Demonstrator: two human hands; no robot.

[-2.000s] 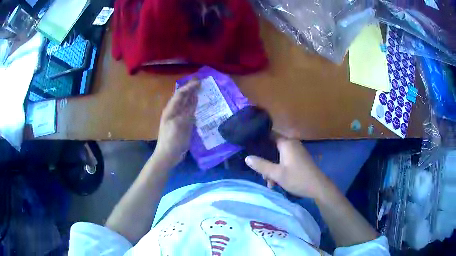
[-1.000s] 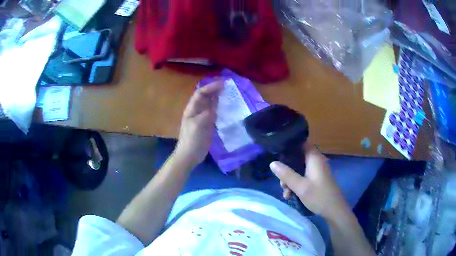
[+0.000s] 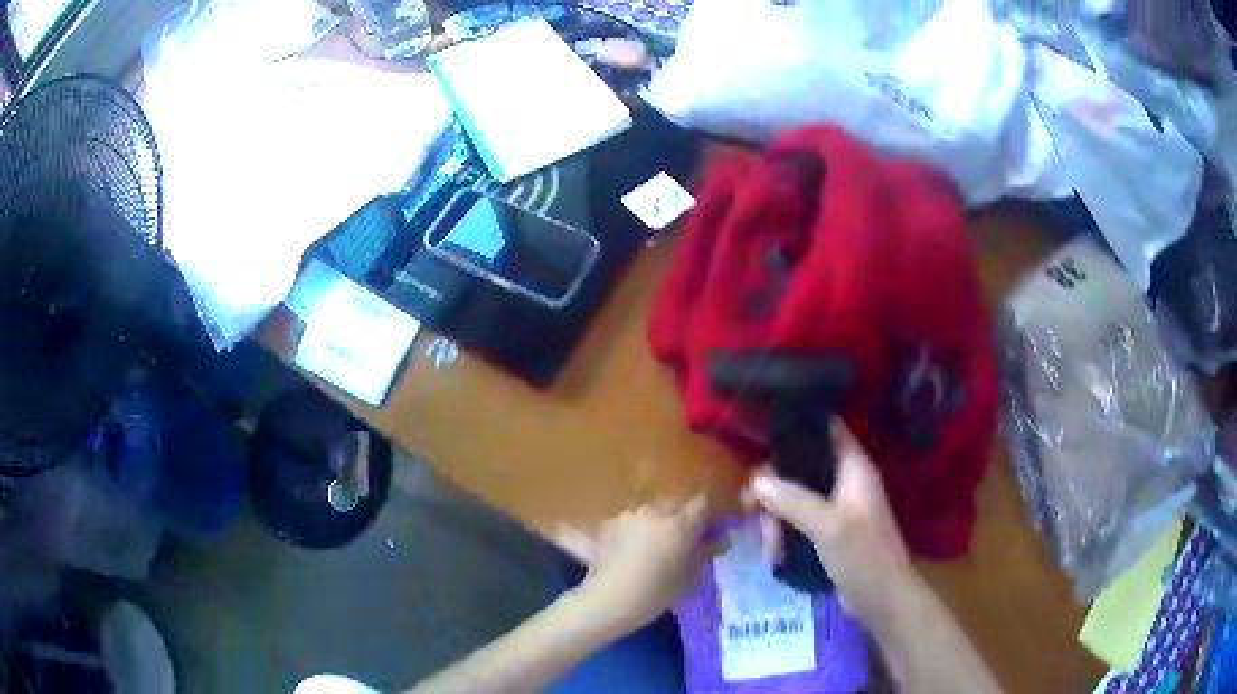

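Observation:
My right hand (image 3: 861, 529) is closed around the grip of a black handheld scanner (image 3: 794, 407), whose wide head overlaps the red cardigan's front. A purple packet (image 3: 841, 658) with a white barcoded label lies below the scanner at the desk's front edge. My left hand (image 3: 644, 556) is blurred at the packet's upper left corner, with its fingers at the packet's edge; its exact hold is hard to tell. The red cardigan (image 3: 868, 271) with dark patches lies bunched on the brown desk (image 3: 529, 461).
A smartphone (image 3: 513, 248) lies on a black surface at left, near small white cards (image 3: 658, 201) and a pale pad (image 3: 532, 98). White packages (image 3: 868, 82) lie at the far side. A clear-bagged garment (image 3: 1106, 393) and yellow paper (image 3: 1133, 610) are at right. A fan (image 3: 82, 176) stands far left.
The view has turned left and shows more of the desk's far side. The packet, hands and scanner now sit lower in the view. The scanner's head has moved from the packet to over the cardigan.

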